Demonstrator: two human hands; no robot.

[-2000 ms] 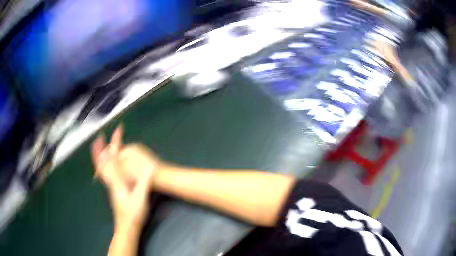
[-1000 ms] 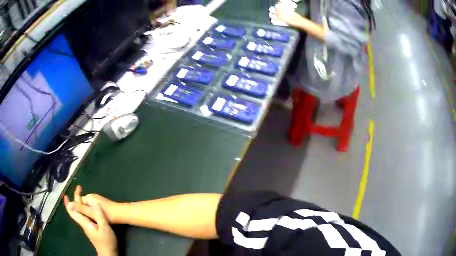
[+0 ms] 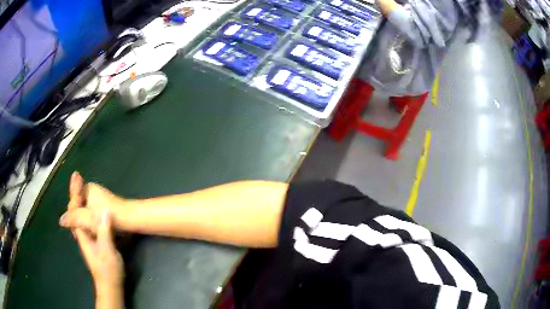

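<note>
My right hand [image 3: 99,205] and my left hand [image 3: 90,232] are clasped together over the dark green mat [image 3: 199,142] at the left. Fingers point up and to the left, partly overlapping. No object shows in either hand. My right forearm crosses from the right; my left comes up from the bottom edge. A clear blister tray [image 3: 322,121] lies at the top centre of the bench. Blue handheld meters [image 3: 301,87] sit in its pockets in two rows. The tray's far end is cut off by the picture's top edge.
A white-grey rounded device [image 3: 143,89] lies at the mat's back edge, near black cables [image 3: 51,130]. A blue-lit monitor [image 3: 30,54] stands at the upper left. Past the tray, a person in grey [image 3: 401,51] is by a red stool [image 3: 386,130]. Yellow lines mark the grey floor.
The view has shifted, so the tray, white device and stool appear higher in the picture. My hands stay clasped, with their fingers now more overlapped than two seconds ago.
</note>
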